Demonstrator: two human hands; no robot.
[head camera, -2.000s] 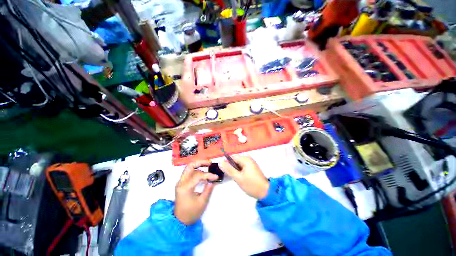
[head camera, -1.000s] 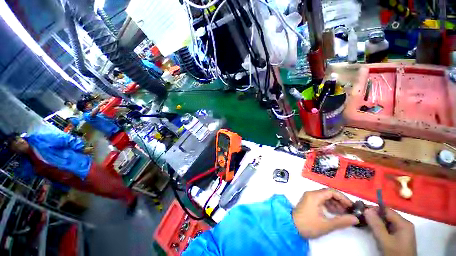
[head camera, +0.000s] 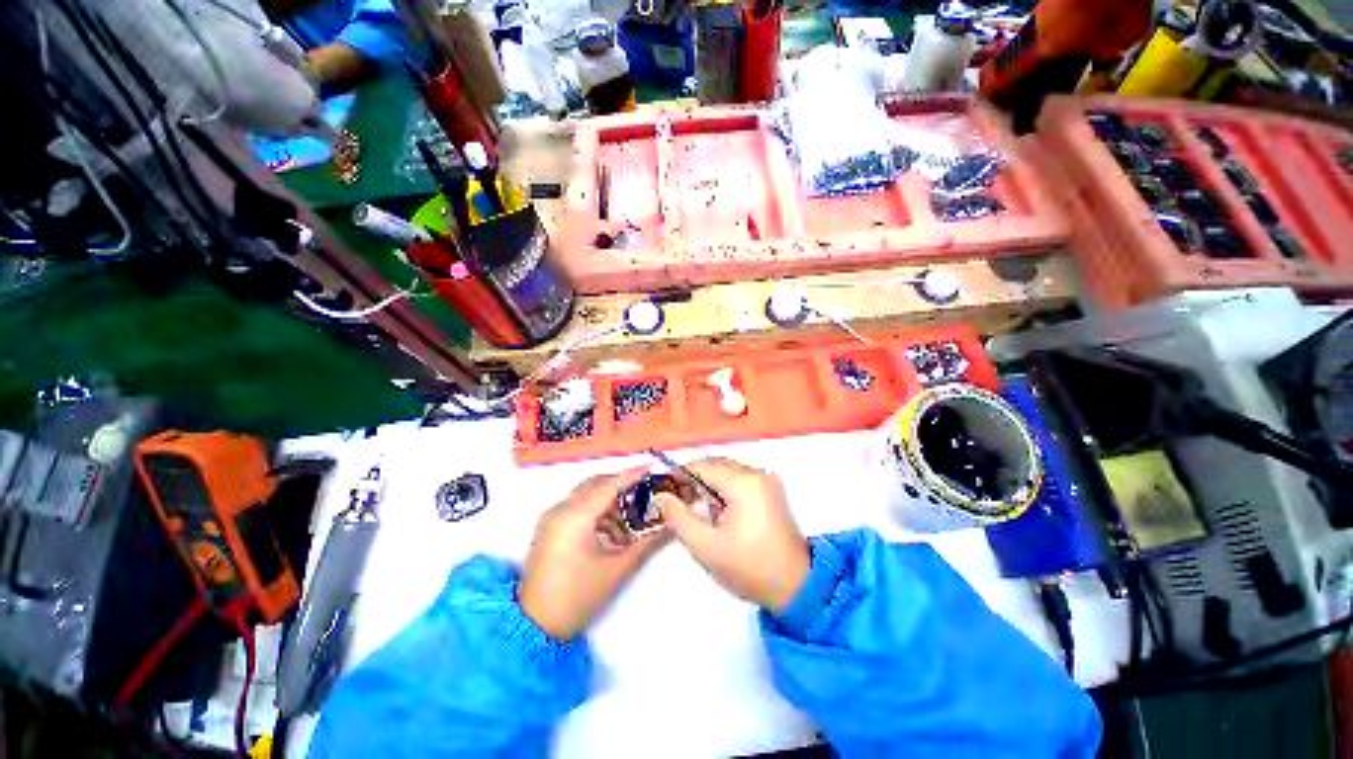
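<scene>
A small dark device unit (head camera: 646, 501) with a shiny metallic rim is held between both hands over the white sheet. My left hand (head camera: 582, 546) grips it from the left with fingers and thumb. My right hand (head camera: 739, 537) touches it from the right with the thumb on its face, and also holds thin tweezers (head camera: 681, 475) that point up and left. The fingers hide part of the unit. Another squarish unit with a round centre (head camera: 462, 497) lies on the sheet to the left.
A long orange-red parts tray (head camera: 653, 433) lies behind the hands. A round tin (head camera: 968, 455) stands at right beside a blue base (head camera: 1051, 552). A grey electric screwdriver (head camera: 327, 601) and orange multimeter (head camera: 218, 527) lie at left. A pen holder (head camera: 519, 277) stands behind; larger trays (head camera: 816, 249) sit on the ledge.
The view swung left toward the aisle and has come back to the bench. The unit stays in the hands; its shiny rim now shows between the fingers.
</scene>
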